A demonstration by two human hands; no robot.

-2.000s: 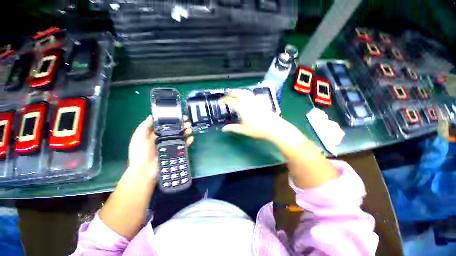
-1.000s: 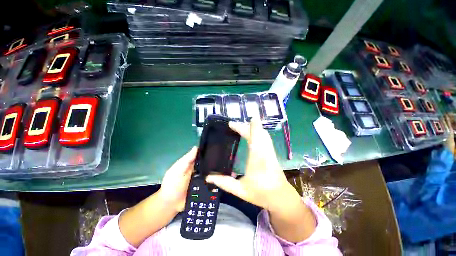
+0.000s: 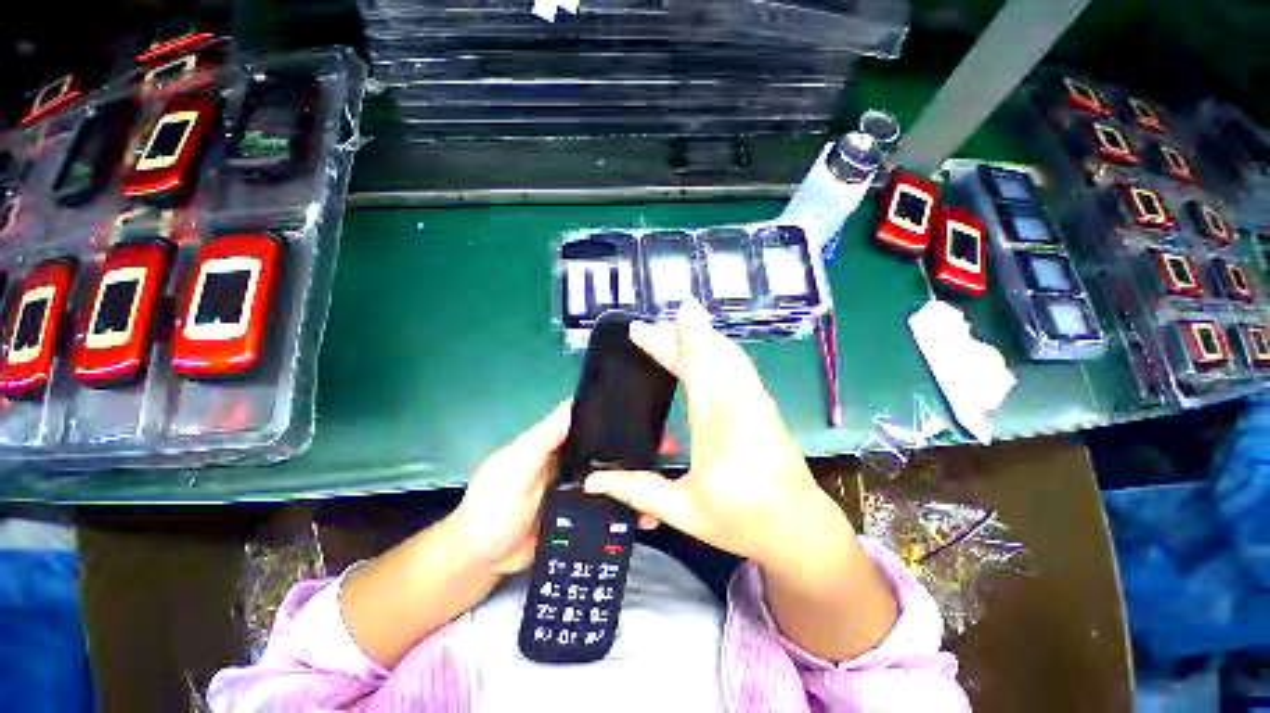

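An open black flip phone (image 3: 578, 571) is held over my lap, its dark screen half up and its keypad with white numbers down. My left hand (image 3: 508, 495) holds it from the left and behind. My right hand (image 3: 724, 439) has its thumb near the hinge and its fingertips on the screen half's upper right edge. Behind the phone, a small clear lens tray (image 3: 696, 327) on the bench holds several black frames with pale centres. The back of the phone and some of my left fingers are hidden.
Trays of red phones stand at left (image 3: 300, 279) and far right (image 3: 1142, 355). Stacked trays (image 3: 613, 98), a bottle (image 3: 833, 188), two red phones (image 3: 958, 251), a lens tray (image 3: 1031, 230), white wipe (image 3: 961, 365) and pink stick (image 3: 830, 369) surround the work. A carton (image 3: 1052, 557) holds clear scraps.
My right hand has left the lens tray and come to the phone's screen half. The phone has moved right and lower with my left hand. The view has shifted slightly.
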